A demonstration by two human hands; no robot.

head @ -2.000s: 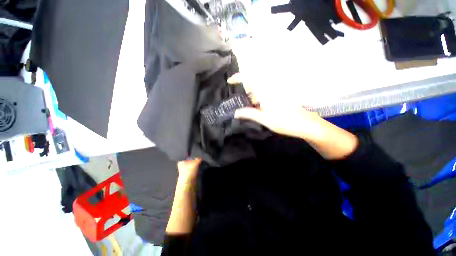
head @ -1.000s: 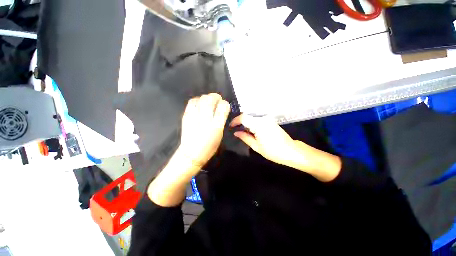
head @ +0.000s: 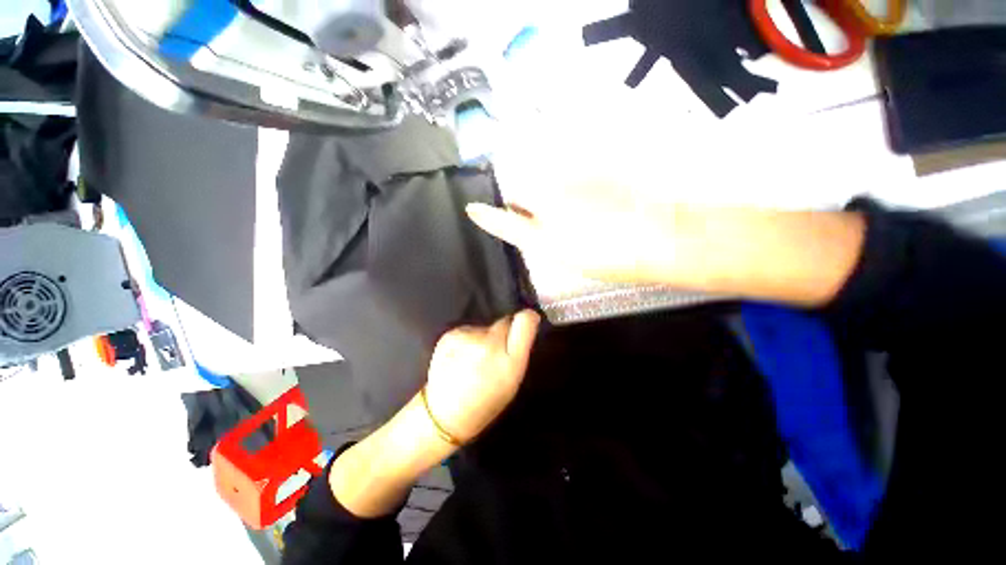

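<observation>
A dark grey garment piece (head: 414, 237) lies layered and creased on the white table, its far end at the presser foot area (head: 469, 121) of the sewing machine (head: 276, 66). My left hand (head: 480, 375) grips the cloth's near right edge at the table's front, thumb and fingers closed on it. My right hand (head: 574, 243) lies over the cloth's right edge nearer the machine, its thumb on the cloth; its other fingers are overexposed and hard to make out. The needle cannot be made out.
Black cloth strips (head: 689, 50), red and orange scissors handles (head: 811, 33) and a black phone (head: 949, 88) lie at the upper right. A large dark panel (head: 171, 199) lies left. A grey motor box (head: 61, 289) and a red stool (head: 265, 458) are farther left.
My left hand has moved down to the table's front edge. My right hand has moved up beside the cloth's right edge. More of the machine head shows, and the cloth reaches the foot area.
</observation>
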